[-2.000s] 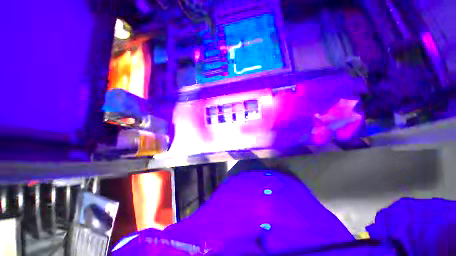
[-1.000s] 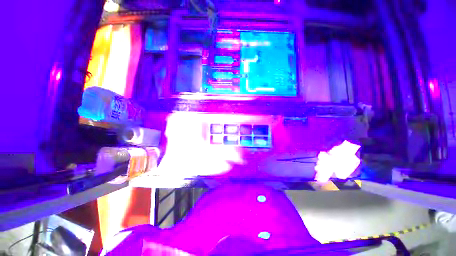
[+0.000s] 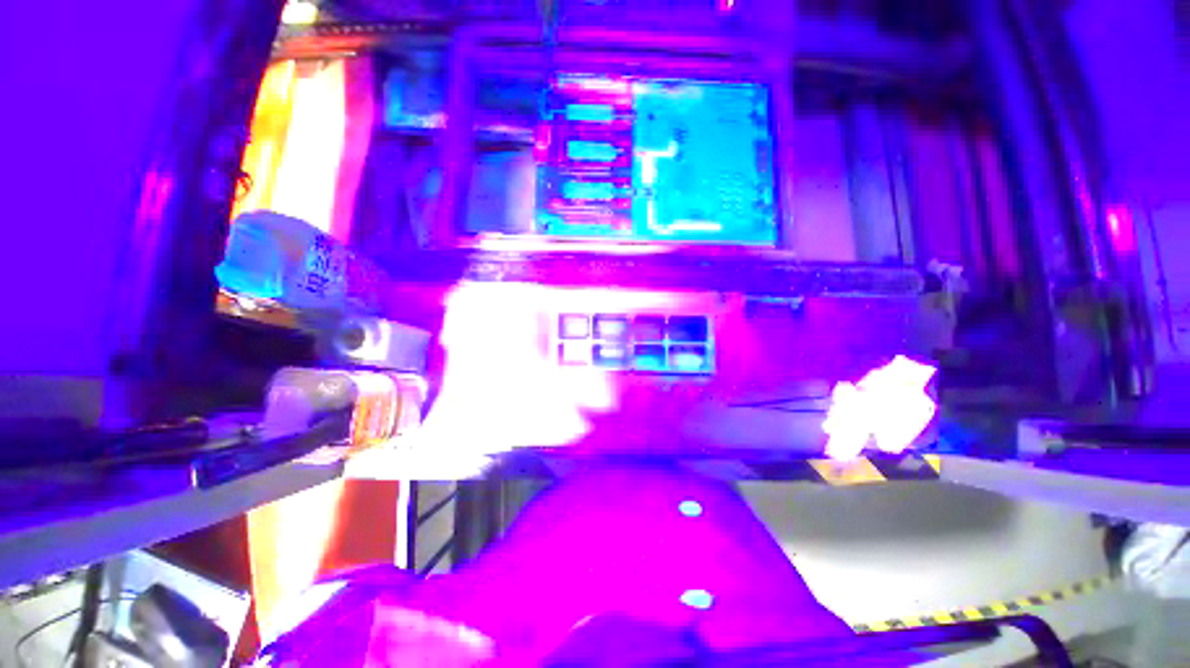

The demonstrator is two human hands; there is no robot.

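A circuit board [image 3: 705, 163], lit cyan with white L-shaped marks, lies flat in a carrier frame [image 3: 784, 170] inside the purple-lit booth. A small compartment tray [image 3: 634, 343] lies in front of it on the ledge. A bright crumpled wipe [image 3: 885, 407] lies to the right, near two thin dark lines. Neither my left hand nor my right hand can be made out. Only my clothed torso and sleeve parts show at the bottom, blurred.
A bottle [image 3: 313, 398] and a labelled box-like container [image 3: 281, 261] stand at the left. A dark slim tool [image 3: 268, 454] lies near the left front edge. A yellow-black edge [image 3: 900, 467] runs along the front. A yellow-black tape line [image 3: 1005, 611] crosses the floor.
The view was tilted and blurred two seconds ago and is now level, with only a slight shift in the last second. The board, tray and wipe show no clear movement of their own.
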